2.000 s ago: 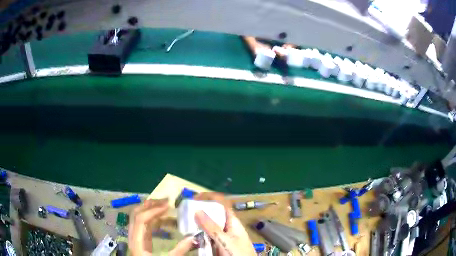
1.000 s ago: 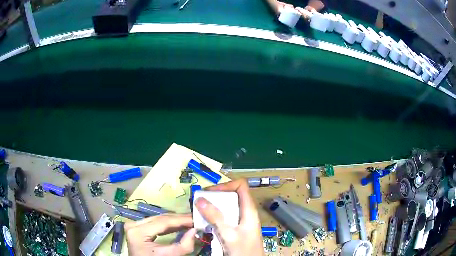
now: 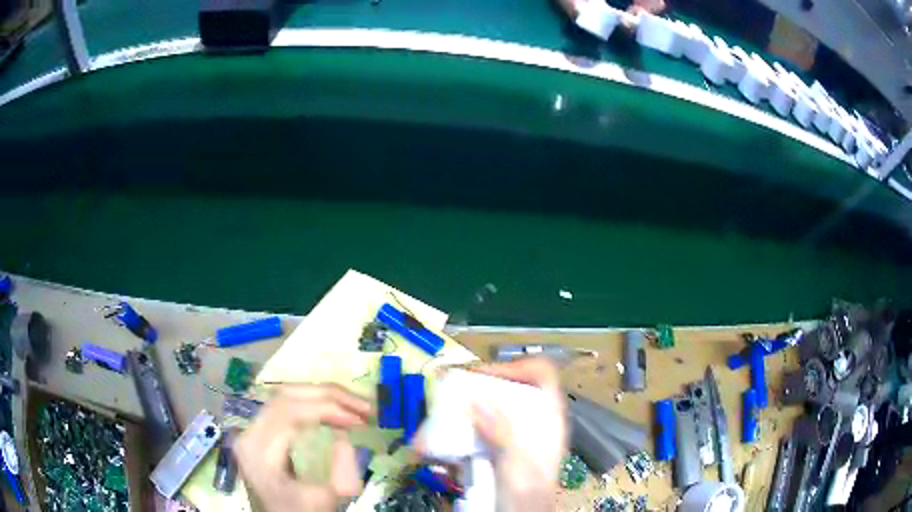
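A white squarish unit with a short handle [image 3: 515,410] is in my right hand [image 3: 535,440] at the bottom centre, blurred. My left hand [image 3: 300,440] is to its left, apart from the unit, with fingers curled; blur hides whether it holds anything. Two blue cells [image 3: 390,392] lie side by side between my hands. Another blue cell [image 3: 411,329] lies above them on the yellow paper [image 3: 330,335], beside a small green board [image 3: 373,336].
A green belt [image 3: 400,250] runs behind the tan bench. Blue cells, grey housings [image 3: 600,435] and round grey parts [image 3: 835,370] lie at right. A carton of green boards [image 3: 80,455] is at left. White units [image 3: 720,62] and another person's hands are across the belt.
My right hand has moved right with the white unit, and my left hand has come away from it. Two blue cells beside the unit now show more fully. The view has shifted slightly.
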